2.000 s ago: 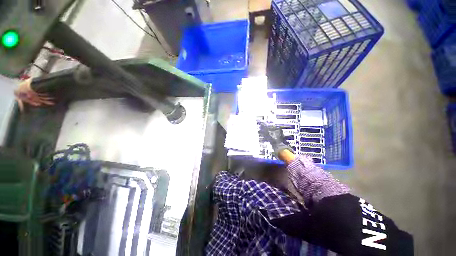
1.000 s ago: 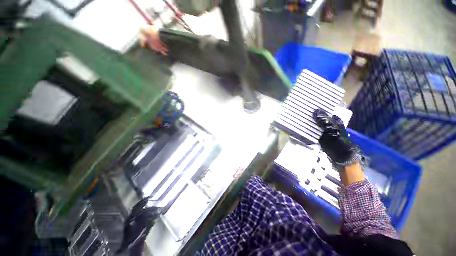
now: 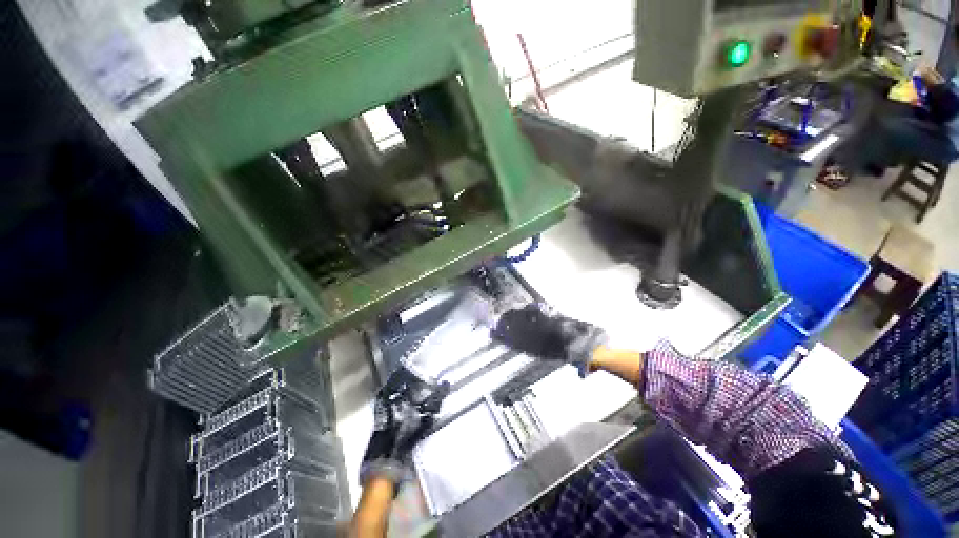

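Observation:
A silver casting (image 3: 452, 338) lies at the fixture (image 3: 394, 324) under the green machine head. My left hand (image 3: 405, 418), in a dark glove, holds its near left end. My right hand (image 3: 542, 336), also gloved, holds its right end. Glare and the gloves hide the fingertips and the casting's edges; I cannot tell whether it is fully seated. A flat silver tray (image 3: 465, 457) lies in front of the fixture, with narrow strips (image 3: 517, 423) beside it.
The green head frame (image 3: 368, 263) stands close above my hands. Overlapping silver castings (image 3: 240, 447) stand at left. A dark post (image 3: 684, 215) carries the control box (image 3: 673, 47). Blue crates (image 3: 804, 263) are at right, a pale plate (image 3: 825, 384) on one. A pale lump (image 3: 256, 315) sits on the frame's corner.
The view has swung left from the crate to the machine. My right hand has moved from the crate to the fixture with the slotted casting. My left hand is now on the casting too.

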